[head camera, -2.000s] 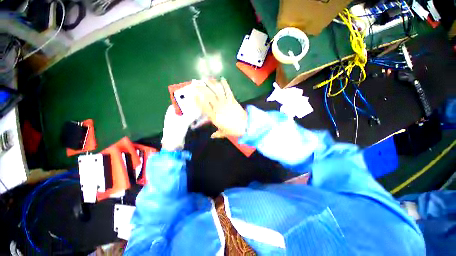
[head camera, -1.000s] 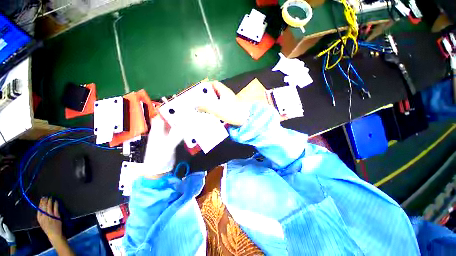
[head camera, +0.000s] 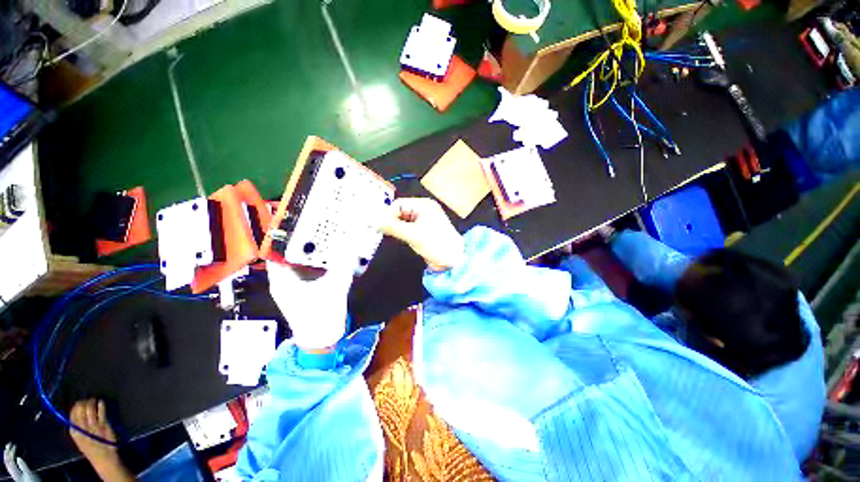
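A white square electronic unit (head camera: 337, 209) with dark corner dots and a dark ported edge is held up over the bench's near edge. An orange-red pad (head camera: 304, 162) shows behind it. My left hand (head camera: 313, 299), in a white glove, holds the unit from below; its fingers are partly hidden behind it. My right hand (head camera: 426, 229) is at the unit's right edge, fingers bent together with the fingertips at the edge. Whether they grip it or a small thing is too blurred to tell.
An orange card (head camera: 458, 179) and a unit on a red pad (head camera: 521, 181) lie to the right. More units (head camera: 185, 239) and orange pads lie left, beside blue cables (head camera: 58, 325). Crumpled white paper (head camera: 530, 118) lies beyond. Another person (head camera: 745, 311) is at right, and another person's hand (head camera: 92, 424) at lower left.
The held unit has turned, so its ported edge and the pad behind now show. My right hand has moved from its face to its right edge. A person's head has appeared at right.
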